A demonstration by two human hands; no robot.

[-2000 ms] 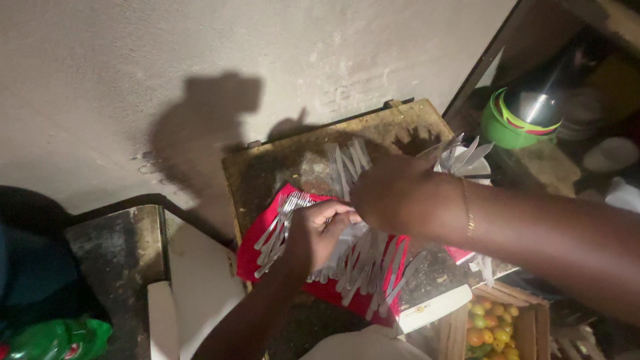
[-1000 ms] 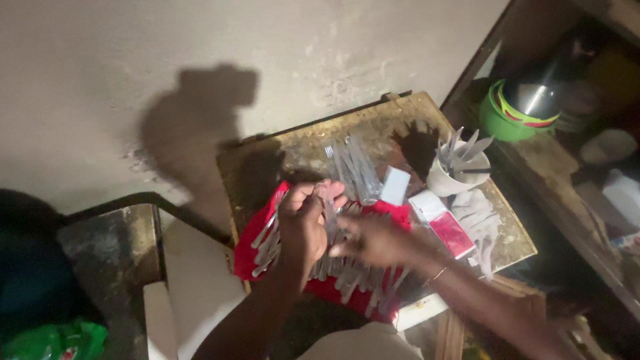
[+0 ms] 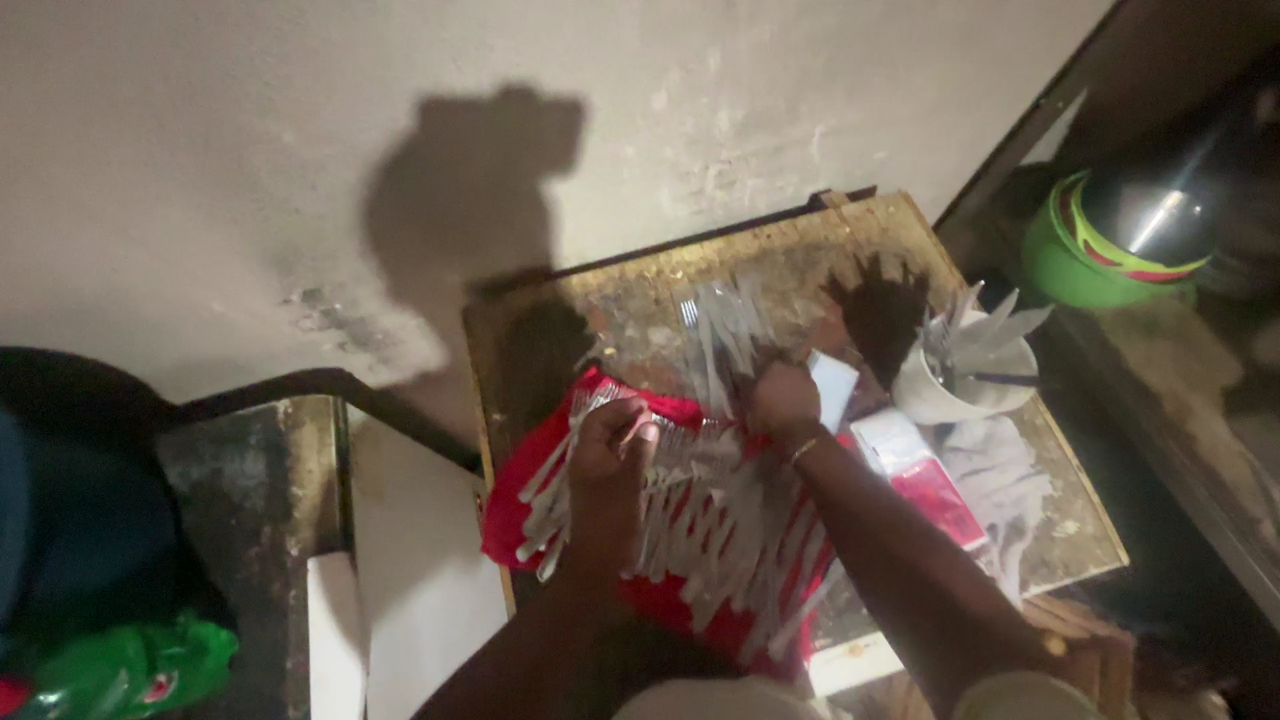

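Note:
Forks in clear plastic sleeves [image 3: 700, 530] lie in a row across a red cloth [image 3: 515, 500] on a worn wooden table. My left hand [image 3: 615, 450] is over the left part of the row, thumb and fingertips together; whether something thin is between them is unclear. My right hand [image 3: 785, 400] reaches to the near end of a pile of sleeved cutlery [image 3: 725, 320] beyond the cloth; its fingers are partly hidden. Beside it lies a small pale blue-white rectangular item [image 3: 833, 388]. A white tub [image 3: 965, 375] at the right holds upright cutlery.
A red-and-white packet [image 3: 925, 480] and a crumpled pale cloth or plastic [image 3: 995, 480] lie on the table's right side. Green bowls [image 3: 1100, 250] stand on a wooden shelf at the right. A green plastic bottle [image 3: 140, 670] is at lower left. The wall borders the table's far edge.
My hands were together over the red cloth one second ago; now they are apart, the right one at the sleeved pile. Two seconds ago my right arm covered the packet and part of the white tub.

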